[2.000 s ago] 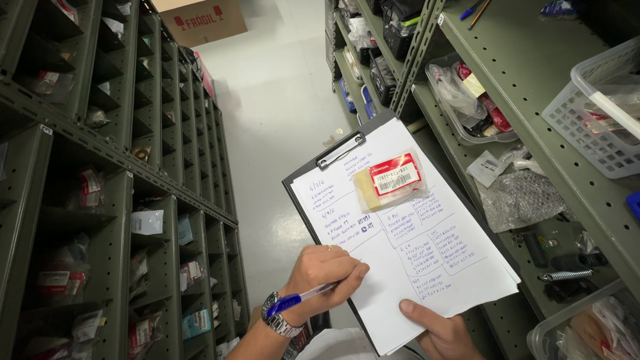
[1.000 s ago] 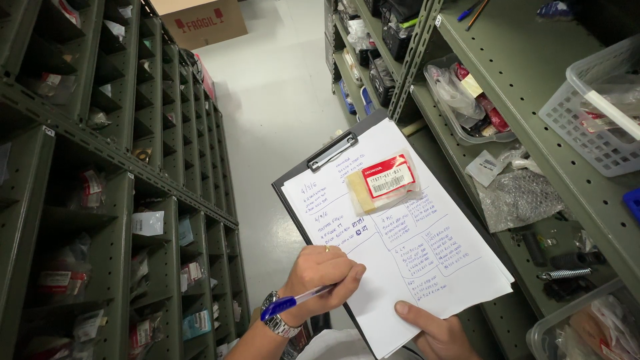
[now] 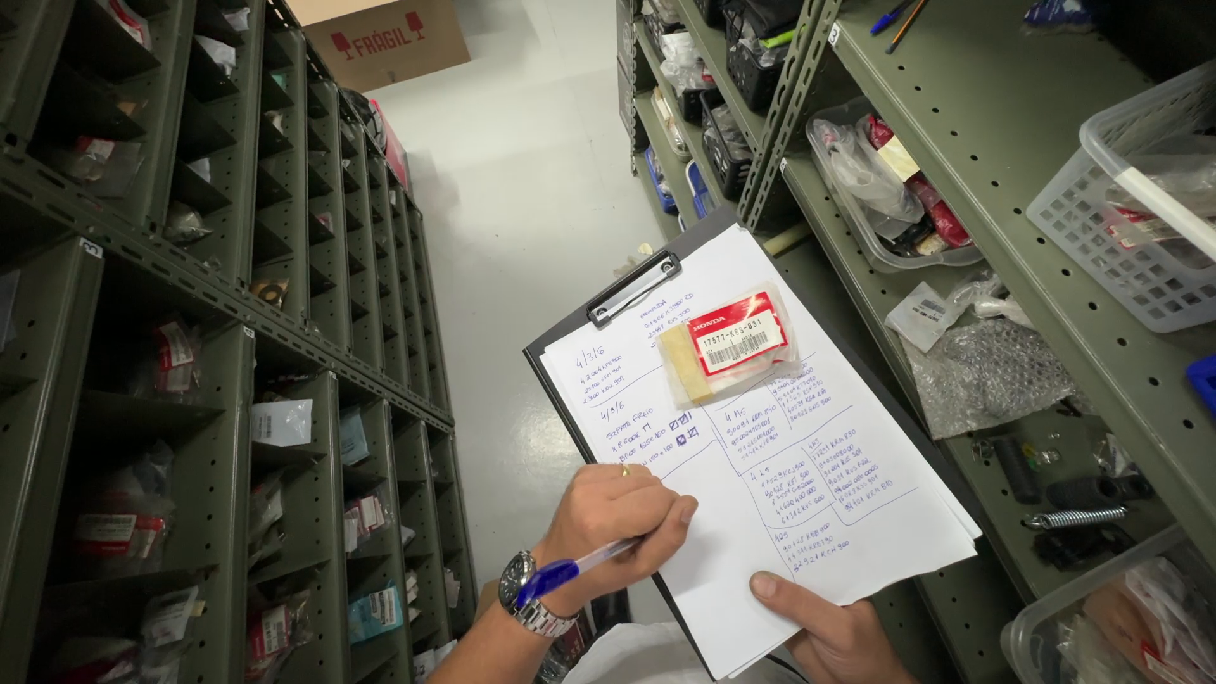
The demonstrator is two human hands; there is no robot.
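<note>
A black clipboard (image 3: 560,380) carries several white sheets (image 3: 703,532) with handwriting in blue ink. My left hand (image 3: 822,622) grips its lower edge, thumb on top of the paper, the other fingers hidden beneath. A blue ballpoint pen (image 3: 570,570) is held in my right hand (image 3: 617,522), which rests on the left part of the sheet; the pen's tip is hidden by the fingers. On the upper sheet lies a small clear plastic parts bag (image 3: 730,344) with a red and white Honda label. A metal wristwatch (image 3: 532,594) is on my right wrist.
Green metal pigeonhole shelving (image 3: 218,332) with bagged parts stands on the left. Green perforated shelves (image 3: 959,152) on the right hold plastic baskets (image 3: 1092,190), bubble wrap (image 3: 988,356), a metal spring (image 3: 1075,518) and pens. A cardboard box (image 3: 389,47) stands on the aisle floor (image 3: 513,190).
The clipboard has shifted a little left and down under my right hand, which keeps hold of the pen. My left hand still grips the board.
</note>
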